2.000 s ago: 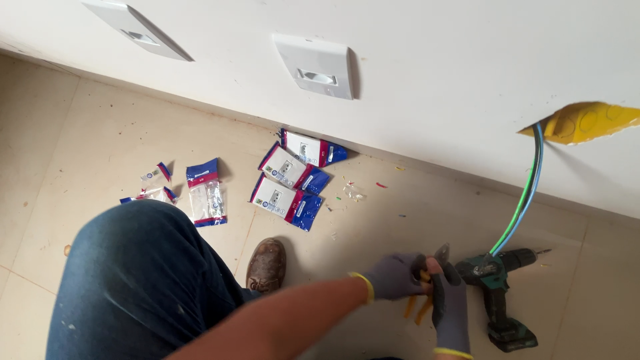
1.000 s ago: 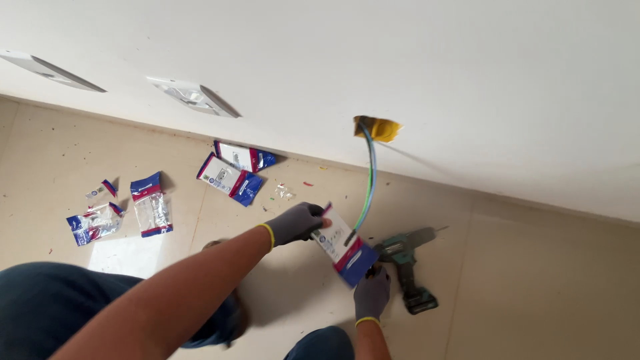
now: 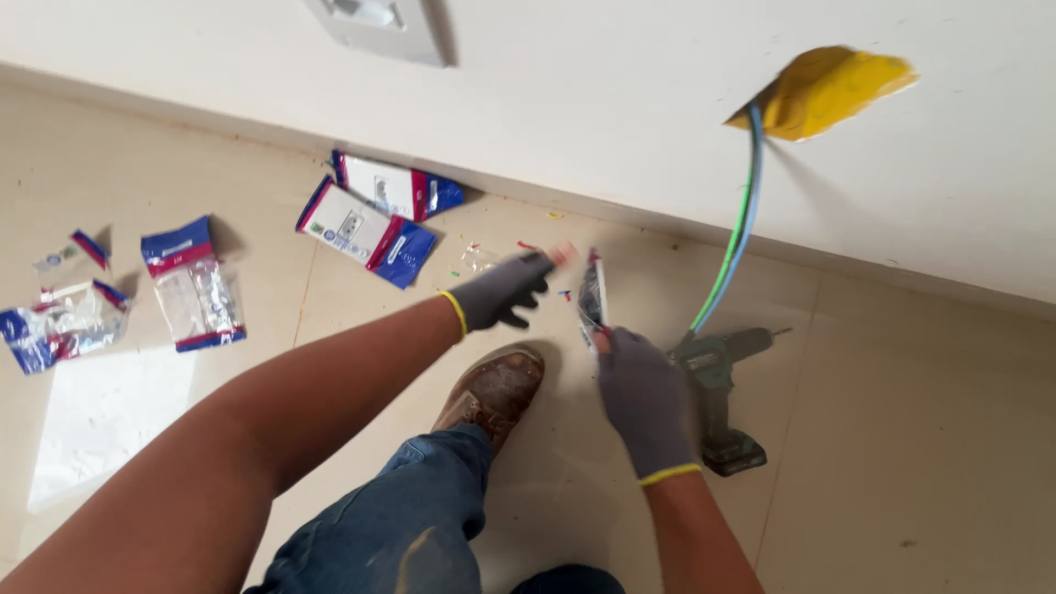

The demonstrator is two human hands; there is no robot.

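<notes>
My left hand (image 3: 507,293), in a grey work glove with bare fingertips, is raised above the floor with its fingers apart and nothing in it. To its right, my right hand (image 3: 646,396), gloved alike, grips a plastic packet (image 3: 592,293) seen nearly edge-on. Green, blue and dark wires (image 3: 745,219) hang from a yellow wall box (image 3: 825,91) in the white wall. Their lower ends pass behind or beside a cordless drill (image 3: 716,388) lying on the floor, right of my right hand. Two packets with socket pictures, one front (image 3: 351,227) and one behind (image 3: 388,186), lie by the wall.
A white wall plate (image 3: 388,25) is mounted at the top. Opened clear wrappers, one upright (image 3: 194,289) and others crumpled (image 3: 70,326), lie on the tiles at the left. My brown boot (image 3: 495,384) stands between my arms. Small coloured scraps lie near the wall.
One second ago both hands were at the packet; my left hand has since let go and moved off to the left. Two seconds ago three packets lay by the wall and my hands held yellow-handled pliers.
</notes>
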